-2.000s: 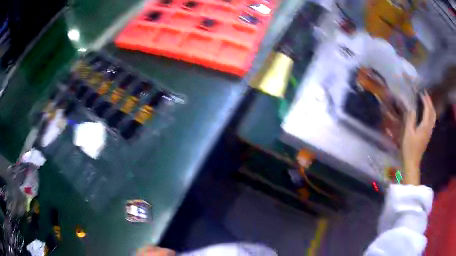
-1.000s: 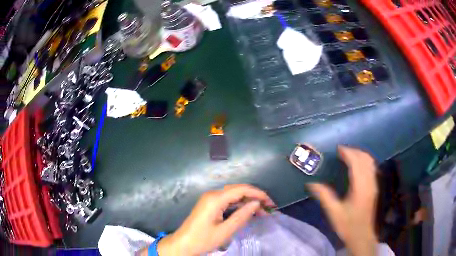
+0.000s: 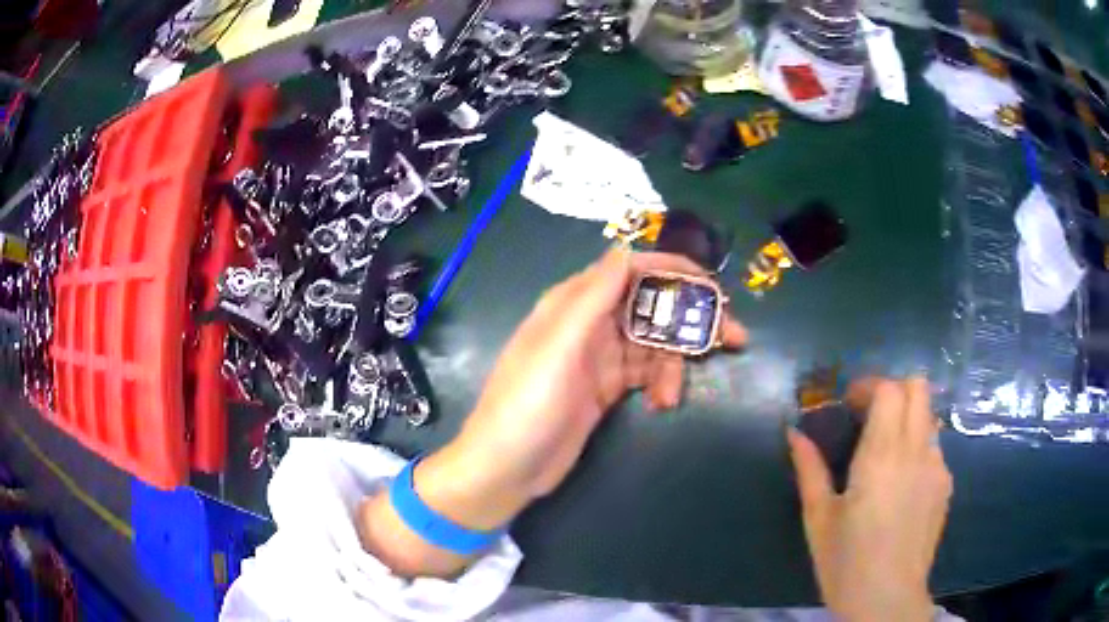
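Observation:
My left hand (image 3: 566,365), with a blue strap at the wrist, holds a watch case (image 3: 674,315) in its fingers. The case has a metallic rim and its open inside shows silver and dark parts. My right hand (image 3: 878,486) is low at the right, with thumb and fingers around the edges of a dark display screen (image 3: 829,435). The screen lies at the mat, its orange flex cable (image 3: 817,391) pointing away from me. Whether the fingers grip it firmly is hard to tell.
Screens with orange tails (image 3: 811,235) lie beyond my hands, near a white cloth (image 3: 586,170) and blue stick (image 3: 474,243). Tangled charging cables (image 3: 395,201) and a red tray (image 3: 122,292) are at left. Two bottles (image 3: 812,73) stand at the back. A clear blister tray (image 3: 983,304) is at right.
My left hand has moved forward and now holds the watch case, which lay on the mat before. My right hand has come to the screen on the mat. The view has swung left.

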